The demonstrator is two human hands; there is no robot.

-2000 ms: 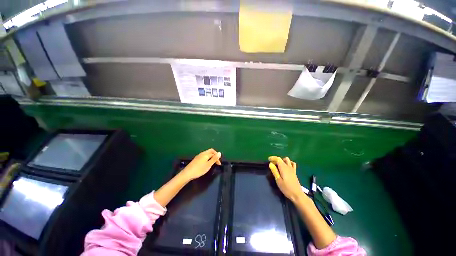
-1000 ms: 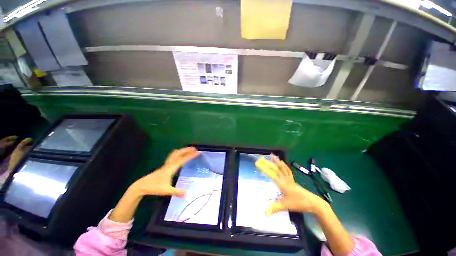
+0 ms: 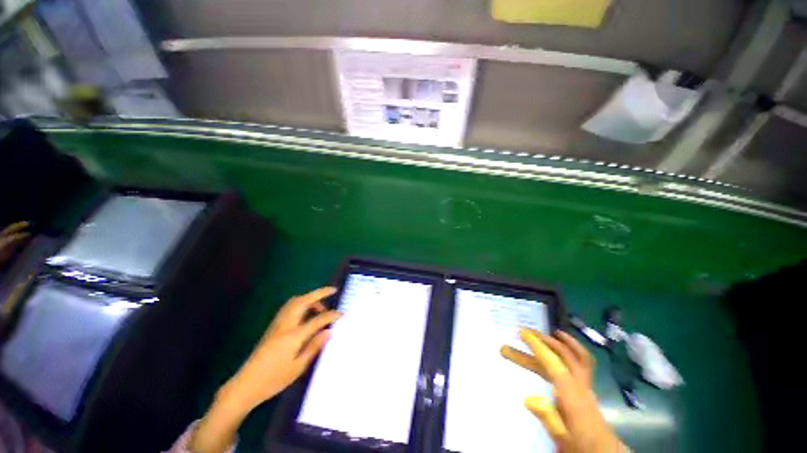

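Note:
A black tray (image 3: 431,380) holds two tablets side by side in front of me. The left tablet (image 3: 367,363) and the right tablet (image 3: 491,389) both show mostly white screens with faint text near the top. My left hand (image 3: 281,347) is at the left tablet's upper left edge, fingers apart, holding nothing. My right hand (image 3: 562,385), with yellow finger cots, is over the right tablet's right side, fingers apart and empty. The lower parts of the tray and right tablet are cut off by the frame.
Stacked trays with two lit tablets (image 3: 133,234) stand at the left. Another person's hand (image 3: 12,239) shows at the far left edge. Black leads (image 3: 614,324) and a white bundle (image 3: 653,361) lie on the green mat at right. A dark stack (image 3: 774,345) stands far right.
Both tablet screens went from dark to a picture screen, then to white pages. My hands moved from the tablets' top edges down to their sides. The view has shifted closer.

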